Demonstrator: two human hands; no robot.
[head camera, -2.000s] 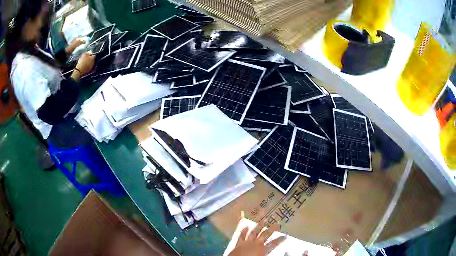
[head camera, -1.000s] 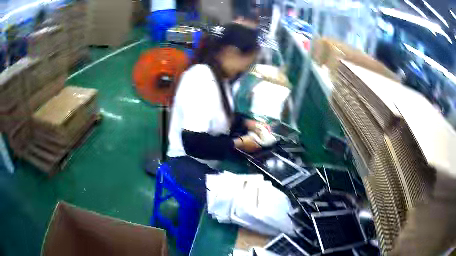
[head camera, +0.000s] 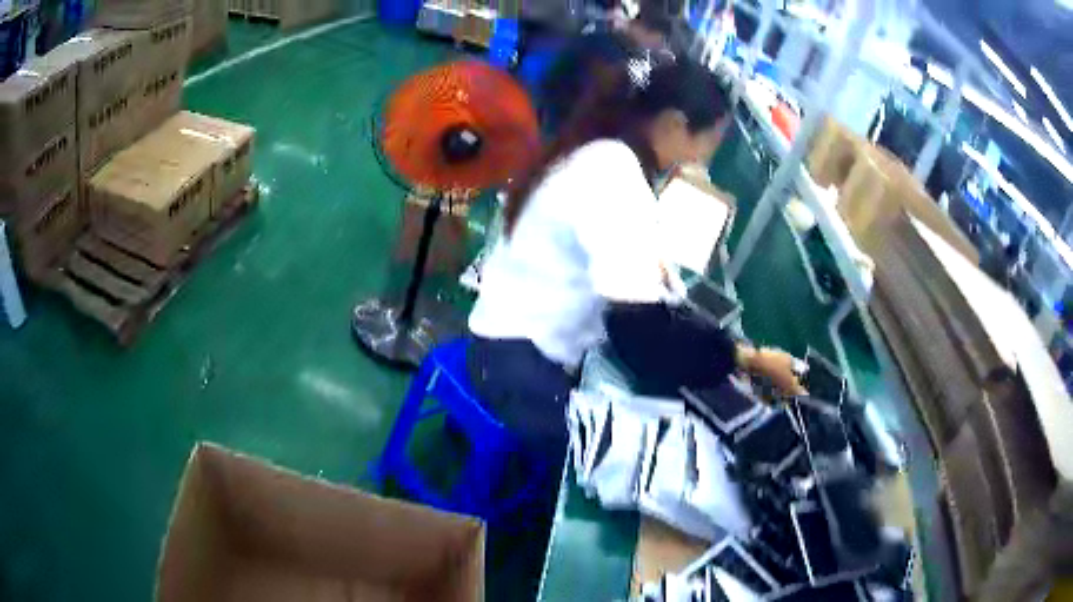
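Neither of my hands is in the picture. Nearest in front of me an open brown carton (head camera: 330, 535) stands beside the bench, its inside showing and its lower part cut off by the bottom edge. To its right, black solar panels (head camera: 812, 535) with thin silver frames lie in an overlapping heap on the bench (head camera: 588, 547). A stack of white sleeves (head camera: 659, 459) with dark edges showing lies at the bench's near edge. More white sleeves and panels are cut off at the bottom edge.
A person (head camera: 577, 259) sits on a blue stool (head camera: 453, 429), one hand reaching over the panels. An orange fan (head camera: 459, 129) stands behind. Sealed cartons (head camera: 171, 194) sit on a pallet at left. Thick brown cardboard sheets (head camera: 965, 388) stand on the right.
The view has swung up and left from the bench, and my hand seen at the bottom two seconds ago is gone. The other person now leans forward, one arm reaching over the panels.
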